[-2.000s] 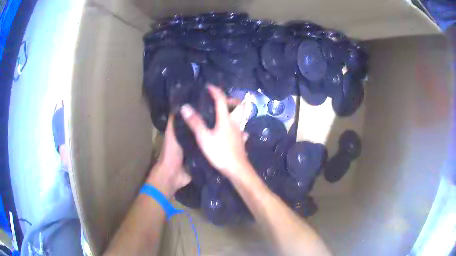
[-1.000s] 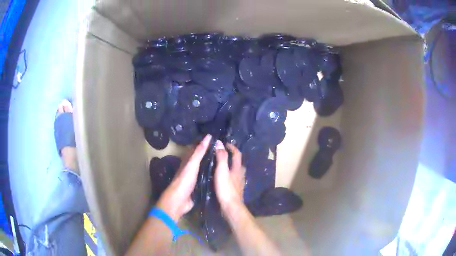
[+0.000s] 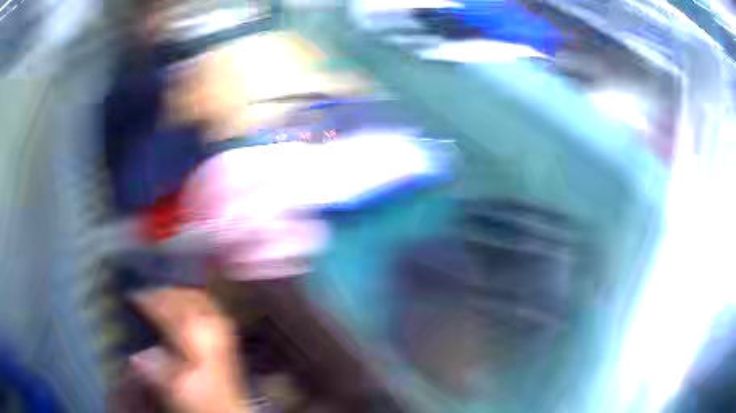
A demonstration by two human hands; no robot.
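Observation:
The view is heavily blurred. A dark mass, perhaps black discs, shows over the teal bench surface at the lower right of centre. A faint skin-toned blur at its lower edge may be my right hand; its fingers and grip cannot be made out. A blurred bare hand shows at the lower left. I cannot tell whether it is my left hand or another person's, and no held object is clear.
A pink rounded shape, perhaps the fan, is left of centre. A white shape with a blue edge lies beside it. Skin-toned blur, perhaps another person's arm, is at the upper left. A blue item is at the top.
The view has swung from the inside of the cardboard box, where both hands gathered black discs, to the teal bench. The box is out of view.

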